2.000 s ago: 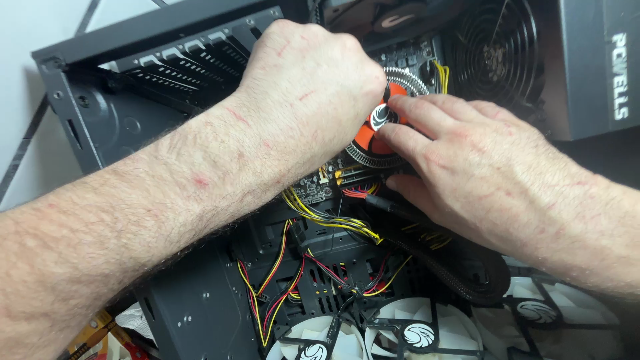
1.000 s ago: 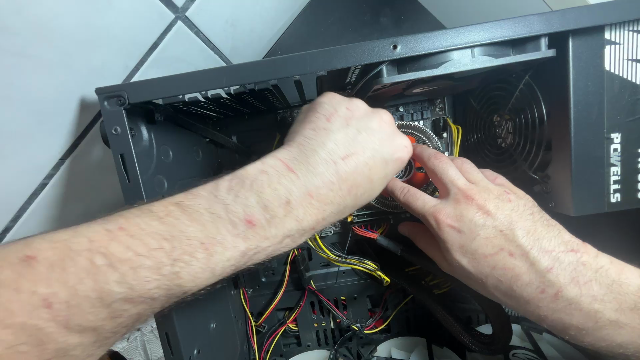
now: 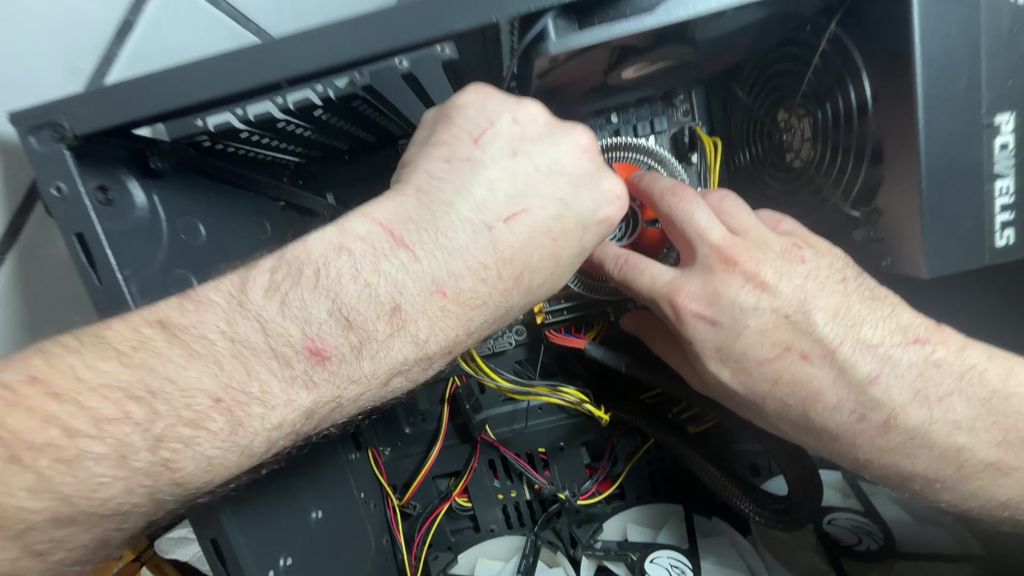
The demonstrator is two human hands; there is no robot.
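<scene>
A round CPU cooler (image 3: 646, 156) with a ring of metal fins and an orange fan (image 3: 652, 240) sits on the motherboard (image 3: 640, 116) inside a black computer case (image 3: 216, 188). My left hand (image 3: 512, 176) lies over the cooler's left side, its fingers curled and hidden behind the hand, so any held item cannot be seen. From the right, my right hand (image 3: 720, 264) rests its fingertips on or close to the fan, fingers apart. Below the cooler, a connector with multicoloured wires (image 3: 572, 338) plugs in near the board's edge.
The power supply (image 3: 800, 136) with its round grille is at the upper right. Yellow and black wires (image 3: 544, 388) and a thick sleeved cable (image 3: 744, 488) run below the hands. White case fans (image 3: 648, 536) line the bottom. Expansion slot covers (image 3: 320, 120) are at the upper left.
Both hands stay at the cooler, with the right fingers shifting slightly over the fan. The view has moved noticeably.
</scene>
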